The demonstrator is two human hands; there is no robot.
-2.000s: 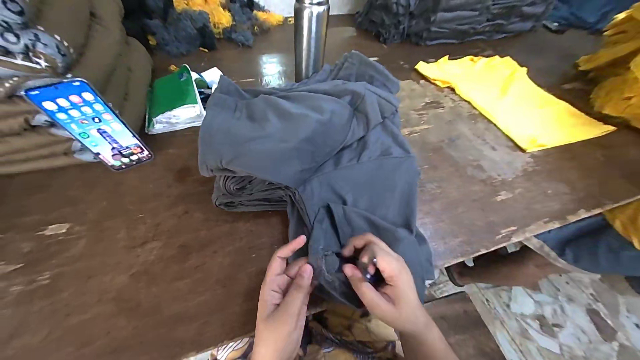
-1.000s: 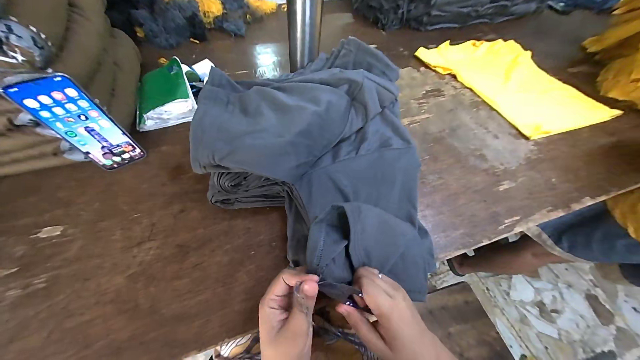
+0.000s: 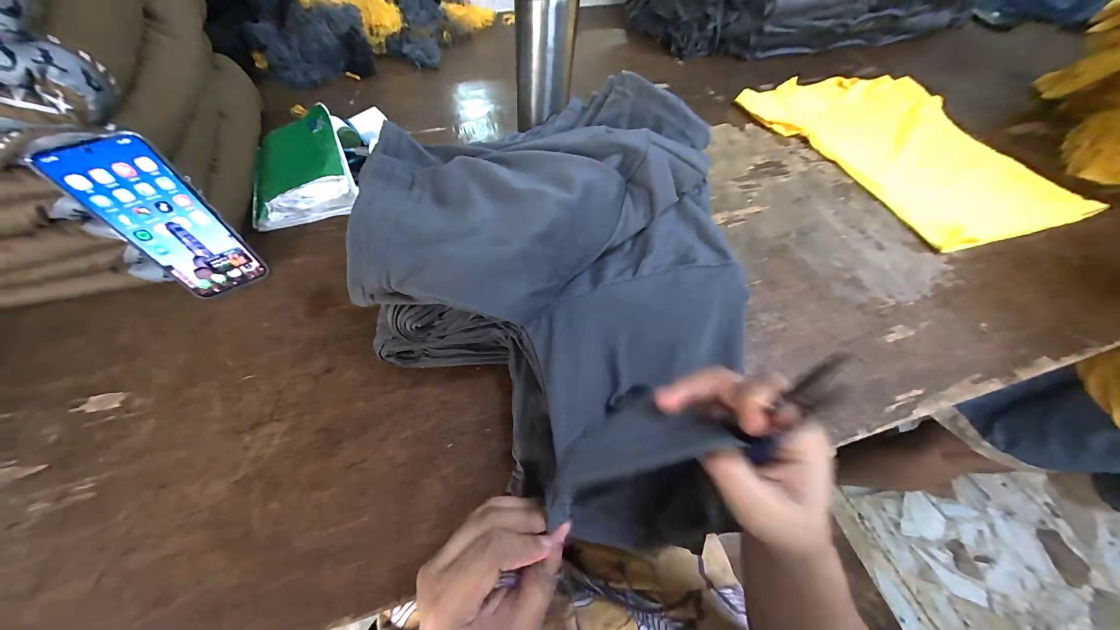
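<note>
A dark grey garment point(image 3: 490, 210) lies bunched over a folded grey cloth bundle point(image 3: 442, 335) and hangs at the table's near edge. At the bottom centre, my left hand point(image 3: 499, 560) pinches the garment's hem between thumb and fingers. My right hand point(image 3: 779, 464), blurred, is at the right side of the same hem, lifting its edge. In that hand is a small dark tool point(image 3: 809, 389), which looks like thread snips; its blades point up and right. Whether the blades are apart cannot be told.
On the wooden table point(image 3: 219, 437) are a phone point(image 3: 153, 210) leaning on brown fabric point(image 3: 188, 114), a green packet point(image 3: 302, 166), a steel bottle point(image 3: 544, 61) behind the garment and a yellow cloth point(image 3: 910, 157). Dark folded fabric point(image 3: 805, 26) lies at the back.
My right hand has moved right and up from beside my left hand, spreading the garment's hem. The dark tool now shows clear of the cloth. My left hand still pinches the hem.
</note>
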